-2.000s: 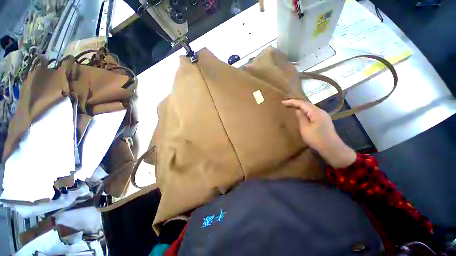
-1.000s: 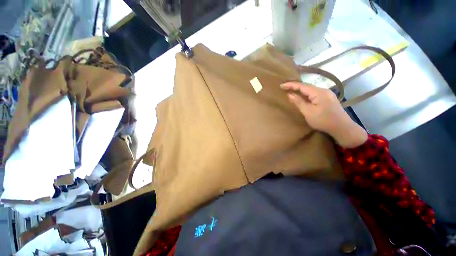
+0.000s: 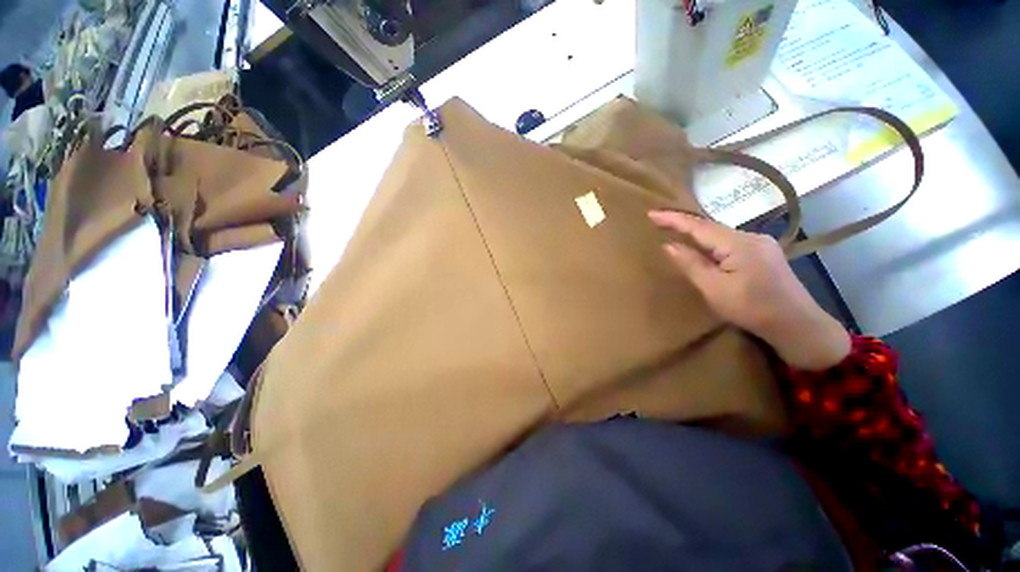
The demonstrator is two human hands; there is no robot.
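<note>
A brown bag body panel (image 3: 447,335) lies spread over the white table and down to my apron, with a seam line running down its middle. Its top corner is under the presser foot (image 3: 432,121) of the sewing machine. A small cream label (image 3: 591,209) is on the panel, right of the seam. My right hand (image 3: 755,279) rests on the panel's right part, palm down, fingers slightly apart and holding nothing. Thin brown strap handles (image 3: 912,184) loop out at the right. My left hand is not visible; the panel and apron cover the lower left.
The machine head (image 3: 364,45) stands at the top, with a white machine column (image 3: 710,67) right of it. Brown and white bag pieces (image 3: 101,324) are heaped at the left. Printed paper sheets (image 3: 828,67) lie at the upper right. A dark round knob (image 3: 529,121) is behind the panel.
The panel's left side has spread out flatter and further left, covering the strap loop and table part seen there before. My right hand still rests on the panel's right part.
</note>
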